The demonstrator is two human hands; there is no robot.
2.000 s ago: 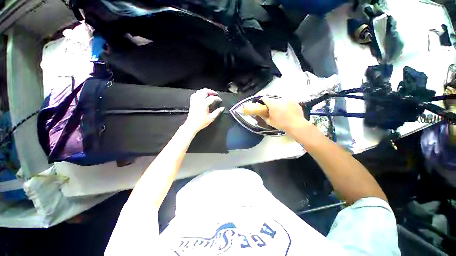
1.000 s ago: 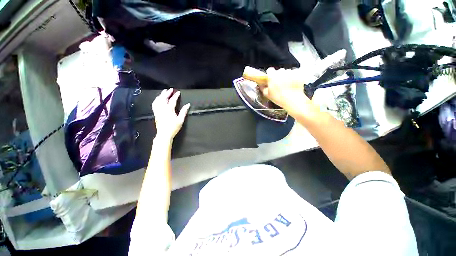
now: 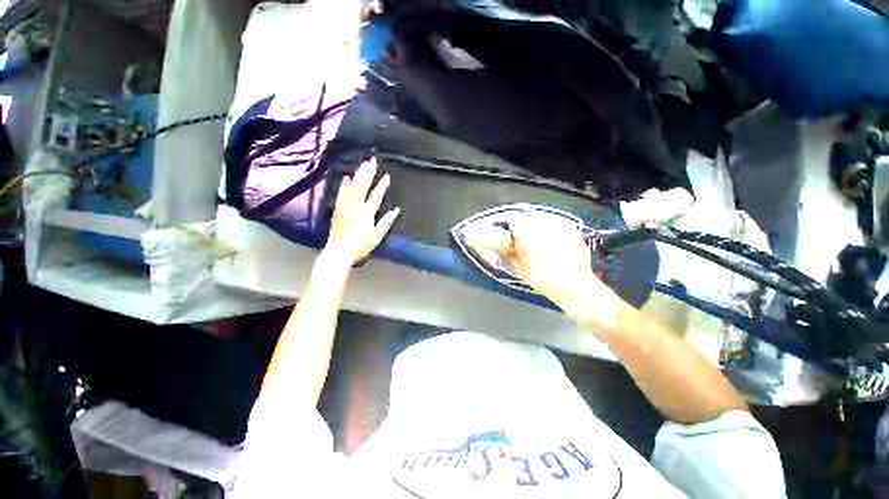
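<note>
A dark grey trouser leg or panel [image 3: 429,202] lies along the long blue padded form [image 3: 638,268], with a seam line running lengthwise nearer its far edge. My right hand [image 3: 541,255] grips the handle of the steam iron [image 3: 487,216], whose pointed tip faces left; the iron is on the near part of the cloth. My left hand [image 3: 359,216] lies with fingers spread on the cloth near its left end and holds nothing. Purple-and-dark bunched cloth [image 3: 286,185] covers the left end of the form.
A large black garment pile [image 3: 546,93] lies behind the form. Black hoses [image 3: 731,255] run right from the iron. At left is an open white compartment [image 3: 190,93] with a blue board and fittings [image 3: 136,146]. White cloth [image 3: 185,273] hangs at the bench's left corner.
The view has shifted, with more of the left compartment showing. The iron has moved left along the cloth, onto its near part. The seam line now lies nearer the pile. My left hand is nearer the bunched cloth.
</note>
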